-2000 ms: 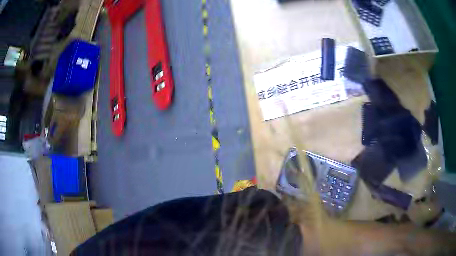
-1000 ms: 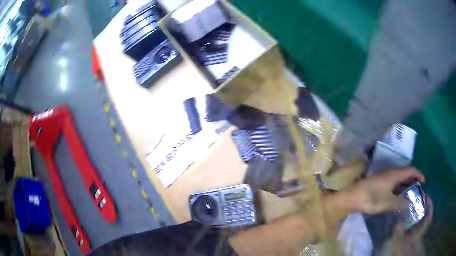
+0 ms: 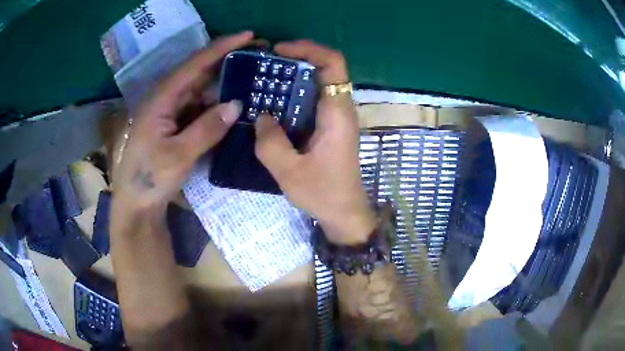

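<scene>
My left hand (image 3: 168, 130) and my right hand (image 3: 315, 144) hold a dark portable radio (image 3: 240, 154) between them at the upper middle. Its round-button keypad faces up. Both thumbs press near the keypad, and the fingers wrap the far edge. The radio's lower part is plain black. A printed paper (image 3: 253, 226) lies below the hands. A label sheet (image 3: 411, 185) with dense rows of small strips lies to the right, partly behind my right wrist.
Dark radios (image 3: 569, 219) stand in a tight row at the right, with a curling white backing sheet (image 3: 510, 206) over them. Loose speaker grilles (image 3: 48, 212) and another radio (image 3: 96, 312) lie at left. A white newspaper strip (image 3: 41, 301) is lower left. A crumpled paper (image 3: 154, 38) is upper left.
The view has swung right, from the aisle and tray to the label sheet and radio row. Both hands now hold the radio in the upper middle, with its keypad showing.
</scene>
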